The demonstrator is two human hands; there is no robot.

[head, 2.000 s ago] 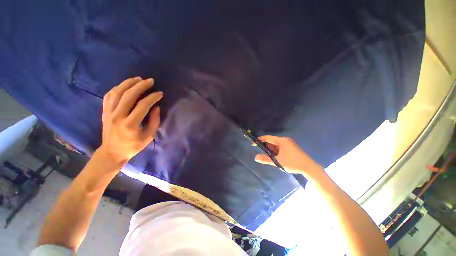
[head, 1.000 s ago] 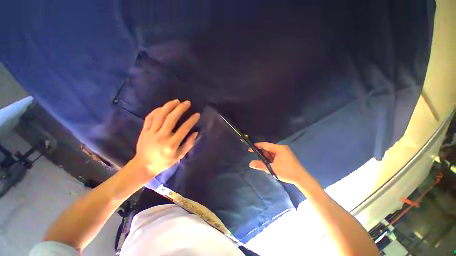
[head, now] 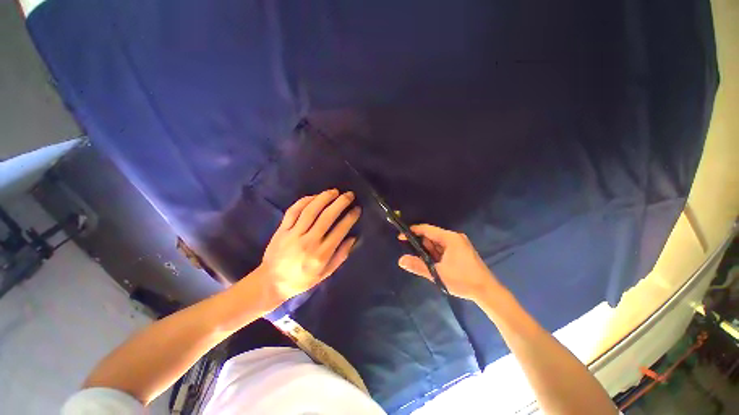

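Observation:
Dark navy fabric [head: 486, 105] covers most of the cutting table [head: 689, 243]. My right hand [head: 450, 263] grips the handles of long black tailor's shears [head: 392, 215]; their blades point up and left at a cut line in the cloth. The lower blade is hidden. My left hand [head: 312, 243] lies flat on the fabric, just left of the blades, palm down, fingers a little apart, holding nothing visible. The cut edge runs from the shears down to the table's near edge.
A worn, chipped strip of table edge [head: 324, 354] shows in front of my white top. A dark metal frame [head: 32, 247] stands at the left over a grey floor. At the lower right are a table rail and an orange-red rod [head: 666, 371].
The view has shifted over the cloth, which now sits lower right. My left hand has moved right, closer to the shears. The shears stay in my right hand, blades now looking nearly shut.

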